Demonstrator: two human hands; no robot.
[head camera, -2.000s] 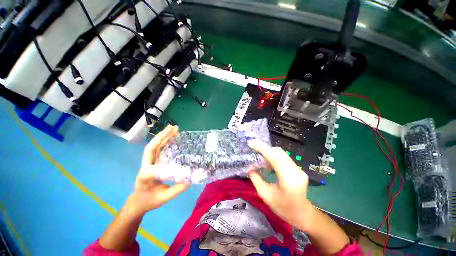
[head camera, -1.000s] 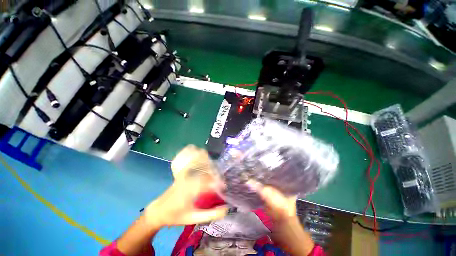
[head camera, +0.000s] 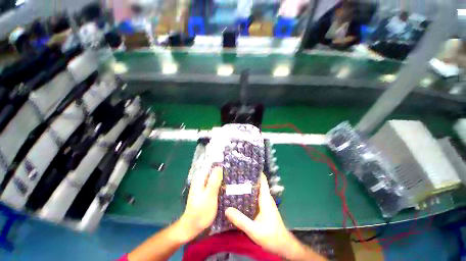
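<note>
A bagged unit (head camera: 239, 168), dark under clear bubble wrap with a white label, stands lengthwise in front of me at the centre. My left hand (head camera: 203, 201) holds its left side. My right hand (head camera: 260, 216) holds its right side, with the thumb across the lower face. The unit hides most of the black test fixture behind it. The fixture's row of small white sockets (head camera: 276, 176) shows at the right, and the black toggle clamp press (head camera: 242, 112) stands above. The picture is blurred.
White rack bars (head camera: 105, 176) with black units and cables stand at left. Red test leads (head camera: 337, 178) run across the green bench. Bagged units (head camera: 368, 165) lie at right beside a beige box (head camera: 416, 158). An open carton (head camera: 365, 248) is below the bench edge. People sit beyond the bench.
The view has tilted up, showing more background. The bagged unit has turned from sideways to lengthwise and moved left, to the centre. Both hands now grip its sides; my left hand was beside its left end.
</note>
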